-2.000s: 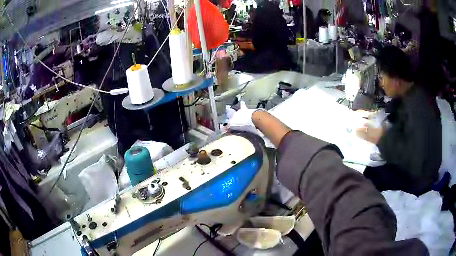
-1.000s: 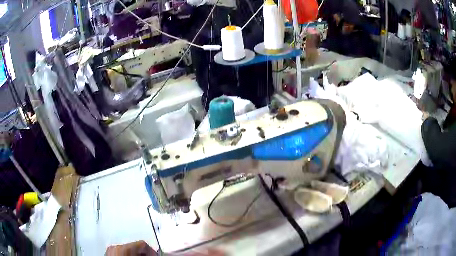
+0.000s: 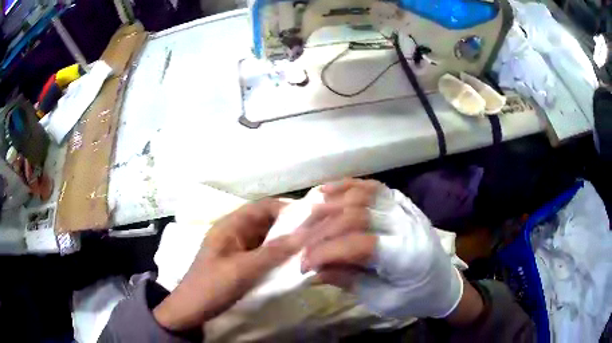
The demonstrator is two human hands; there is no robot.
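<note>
A cream garment piece [image 3: 295, 311] lies in folds over my lap, at the table's front edge. My left hand [image 3: 235, 248], bare, is closed on the cloth. My right hand [image 3: 396, 251], in a white glove with bare fingertips, is closed on the same cloth. The hands meet, with fingers overlapping. The cloth between them is partly hidden by the fingers. The sewing machine [image 3: 335, 20] stands beyond on the pale table [image 3: 201, 144].
Two cream oval cups [image 3: 463, 96] lie on the table's right part beside black straps [image 3: 423, 100]. A black cable loops on the machine bed. A blue basket [image 3: 533, 268] with white cloth is at right. A brown cardboard strip [image 3: 97, 147] runs at left.
The view has swung left and down. My right arm, earlier stretched toward white cloth behind the machine, is back at my lap. Both hands now hold the cream cloth.
</note>
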